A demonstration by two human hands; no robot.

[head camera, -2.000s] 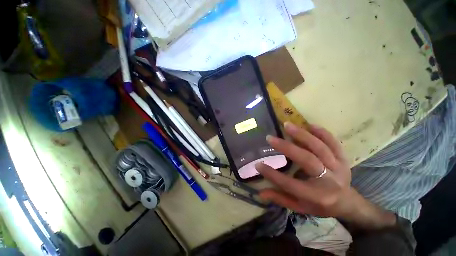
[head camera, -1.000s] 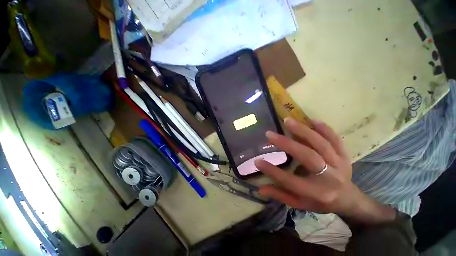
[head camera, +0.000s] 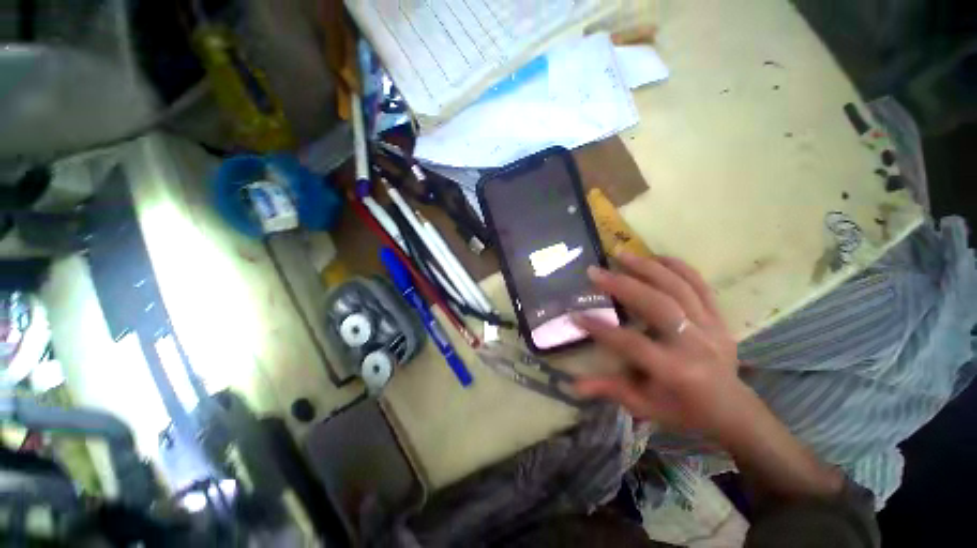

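Observation:
A black-edged smartphone (head camera: 544, 236) lies flat on the worn cream table, its dark screen showing a white-yellow patch and a pink area at the bottom. My right hand (head camera: 666, 340), bare with a ring, is over the phone's lower right corner, fingers apart and holding nothing. One fingertip is at the pink area; whether it touches the glass cannot be told. Slim grey metal snips (head camera: 530, 371) lie just below the phone, partly behind the fingers. A yellow-brown strip (head camera: 616, 225) lies beside the phone's right edge. My left hand is not in view.
Left of the phone lie a blue marker (head camera: 426, 316), white pencils (head camera: 434, 246) and a bobbin case (head camera: 367, 332). A blue round bundle (head camera: 281, 195) is farther left. Papers (head camera: 536, 112) lie behind the phone. Striped cloth (head camera: 830, 340) hangs over the right table edge. Blurred machine parts fill the left.
The view has shifted left, so the phone and tools appear farther right and smaller, and blurred machine parts show at the left. My right hand stays at the phone's lower edge.

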